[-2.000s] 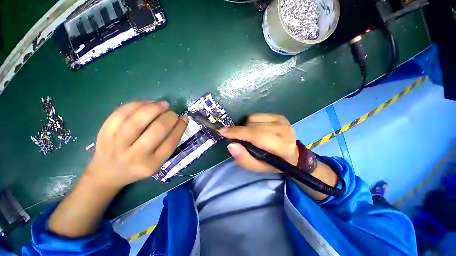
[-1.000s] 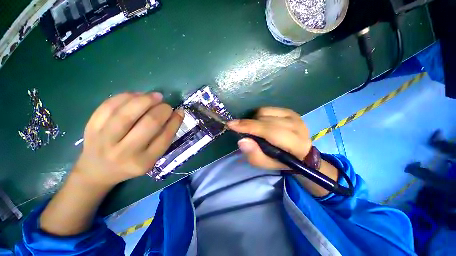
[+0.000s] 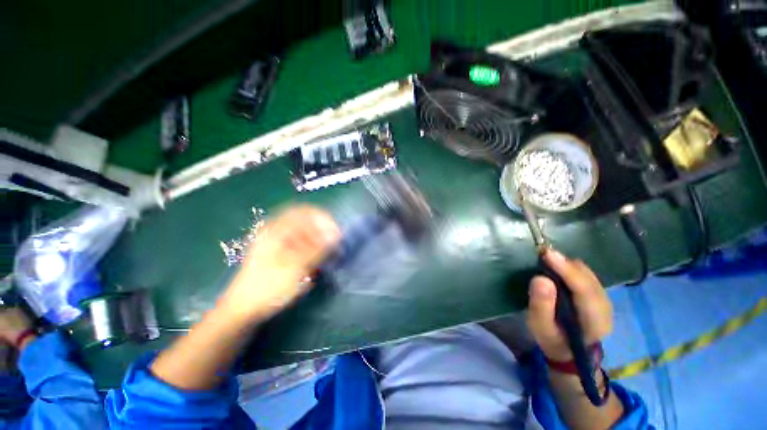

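My right hand [image 3: 572,306] holds the black soldering iron [image 3: 565,294] by its handle. The iron's metal tip is at the near left rim of the pale cup [image 3: 590,159] of silvery granules. My left hand [image 3: 290,252] is motion-blurred over the green bench, right of a loose pile of small components [image 3: 240,243]. A blurred greyish-blue shape [image 3: 374,252] lies just right of its fingers, likely the phone board assembly. I cannot tell whether the fingers grip it. Another phone assembly [image 3: 345,157] with pale stripes lies behind, by the white rail.
A black fan [image 3: 467,122] stands behind the cup. A black stand with a yellow sponge [image 3: 690,138] is at right. A solder spool [image 3: 101,319] and clear plastic bag [image 3: 55,260] are at left, near another person's hand [image 3: 13,327]. Phone assemblies [image 3: 255,86] lie beyond the white rail [image 3: 286,134].
The view has shifted to show more of the bench's far side. My right hand has moved the iron from the board to the cup. My left hand is now blurred and apart from the iron.
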